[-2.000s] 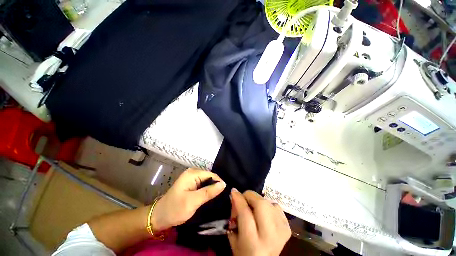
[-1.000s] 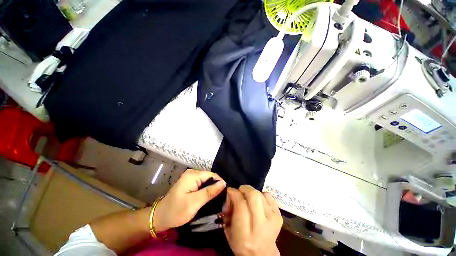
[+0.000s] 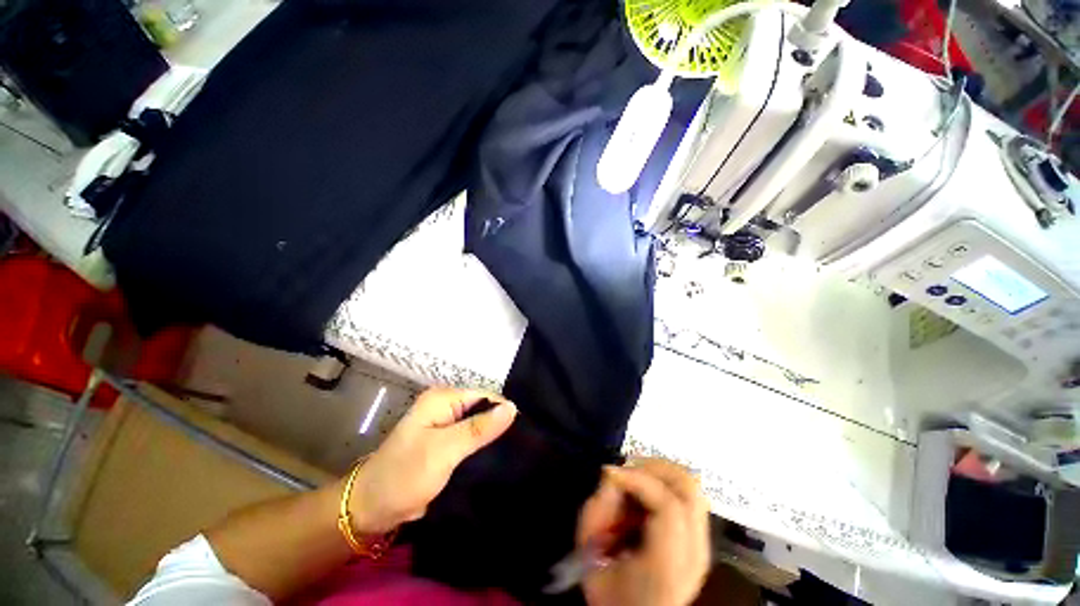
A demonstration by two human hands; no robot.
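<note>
The dark garment piece (image 3: 320, 154) lies over the table, beside the needle and down over the front edge to the lap. Its part near the needle is shinier navy-grey. My left hand (image 3: 426, 456) pinches a bit of the black cloth between thumb and fingers at the table's front edge. My right hand (image 3: 649, 533) is to the right of it, apart from it and blurred, with the thread snips (image 3: 573, 571) held in the palm, silver blades pointing down left. The red handles are mostly hidden by the fingers.
The white sewing machine (image 3: 912, 178) stands at the right, with its lamp (image 3: 636, 139) over the cloth and a yellow-green fan (image 3: 693, 30) behind. A red stool (image 3: 47, 320) is at the left, a black box (image 3: 77, 59) at upper left, and a metal-framed brown board (image 3: 178, 474) at lower left.
My right hand has moved right, away from my left hand, with the snips. My left hand has shifted slightly up and left, keeping its pinch.
</note>
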